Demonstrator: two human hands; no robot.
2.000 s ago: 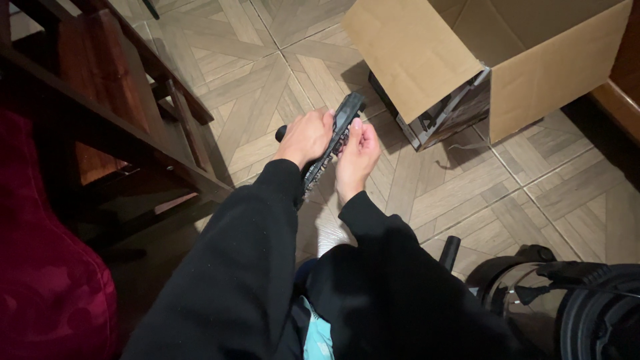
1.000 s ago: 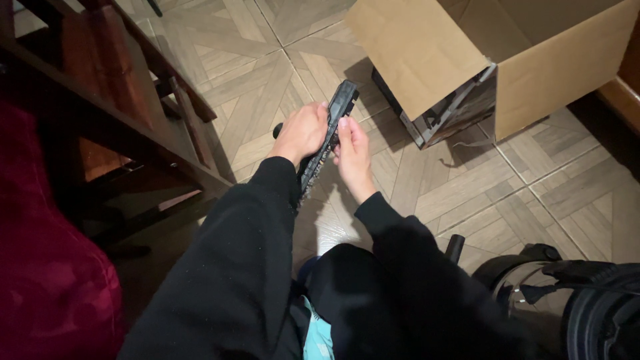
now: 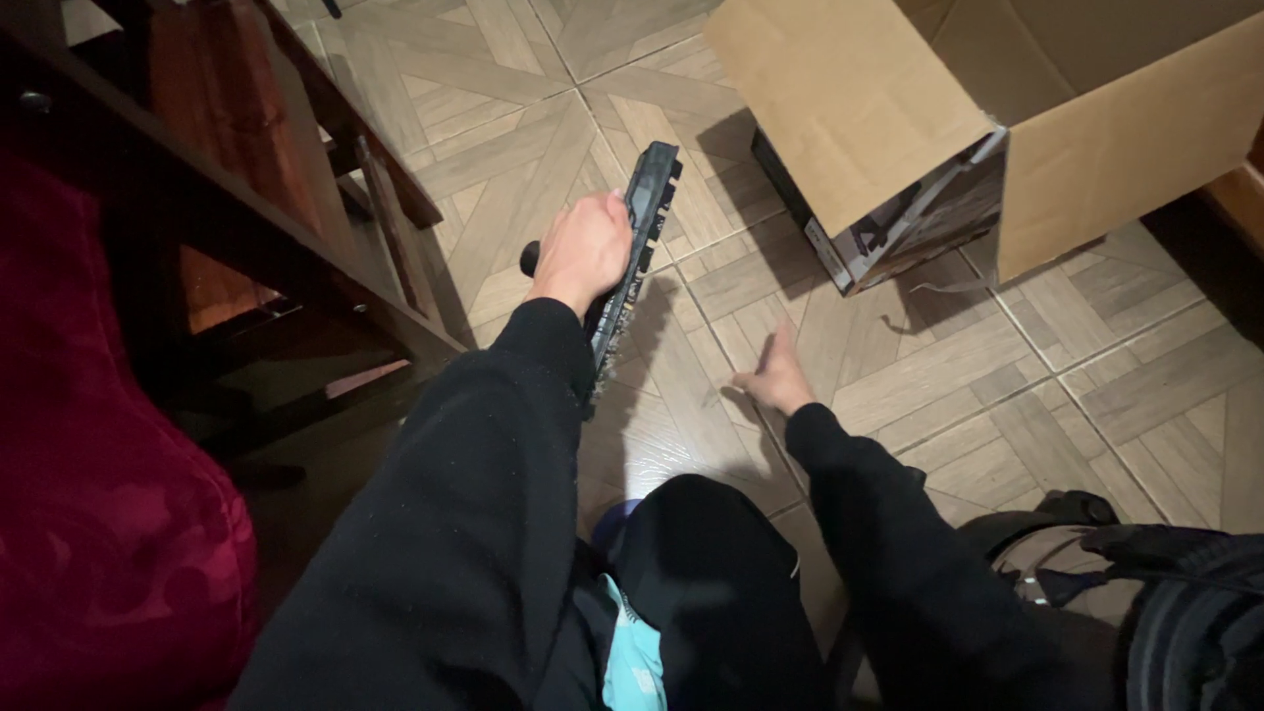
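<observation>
My left hand (image 3: 590, 247) grips a long dark floor-brush head, apparently a vacuum cleaner's floor nozzle (image 3: 654, 197), tilted on edge above the tiles. Bristles or teeth run along its right side, with greyish debris caught toward the lower end. A dark round part of it juts out left of my left hand. My right hand (image 3: 777, 375) is apart from the nozzle, lower and to its right, over the floor, with thumb and fingers spread and nothing visible in it. The nozzle's lower end is partly hidden by my left sleeve.
An open cardboard box (image 3: 1116, 158) stands on the wood-patterned tile floor at upper right, a loose strip beside it. A dark wooden chair or ladder-like frame (image 3: 227, 207) and red cloth (image 3: 128, 474) are on the left. A vacuum cleaner or similar canister (image 3: 1066, 563) sits at lower right.
My right hand has let go of the nozzle's bristle side and moved away to the lower right. My left hand still holds the nozzle in about the same place.
</observation>
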